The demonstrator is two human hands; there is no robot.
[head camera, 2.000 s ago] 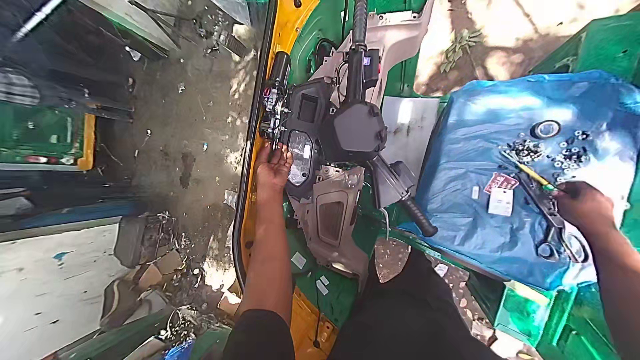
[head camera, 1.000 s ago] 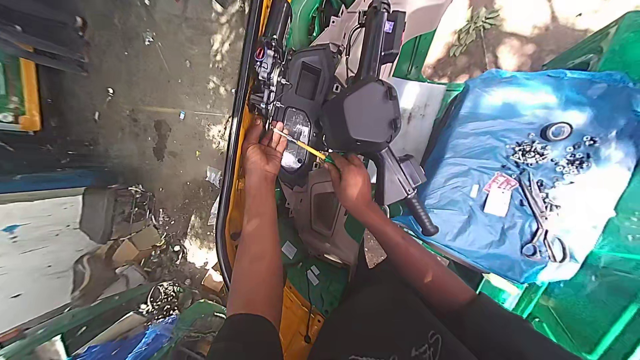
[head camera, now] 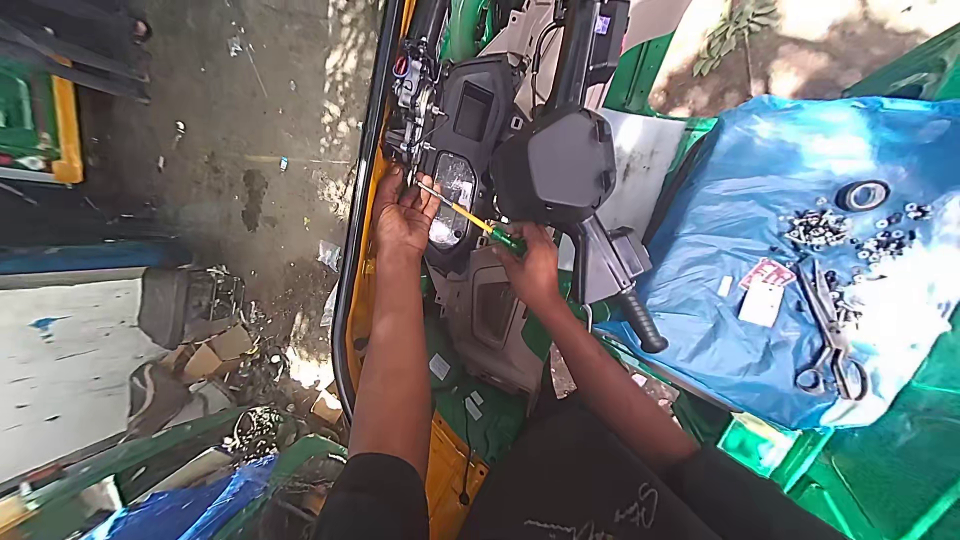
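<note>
My right hand (head camera: pixel 531 262) grips the green handle of a screwdriver (head camera: pixel 480 223) with a yellow sleeve on its shaft. Its tip points left, to the lower end of a metal lever assembly (head camera: pixel 412 112) beside the dashboard. My left hand (head camera: pixel 405 214) is palm up there, fingers raised around the tip; whether it holds a small part cannot be told. Below the screwdriver's shaft lies the instrument cluster (head camera: pixel 454 191) in its dark housing. A black handlebar cover (head camera: pixel 562 165) and a handlebar with a rubber grip (head camera: pixel 641 322) are just right of it.
On a blue plastic sheet (head camera: pixel 697 277) at the right lie scissors (head camera: pixel 832 337), a black ring (head camera: pixel 862 195), loose nuts and screws (head camera: pixel 817 229) and a white card (head camera: pixel 760 301). A black-edged yellow body rim (head camera: pixel 360 247) runs along my left forearm. Cardboard scraps (head camera: pixel 229 343) litter the ground.
My right hand has come from the blue sheet to the dashboard with the screwdriver, which was over the sheet two seconds ago. My left hand has stayed by the lever assembly.
</note>
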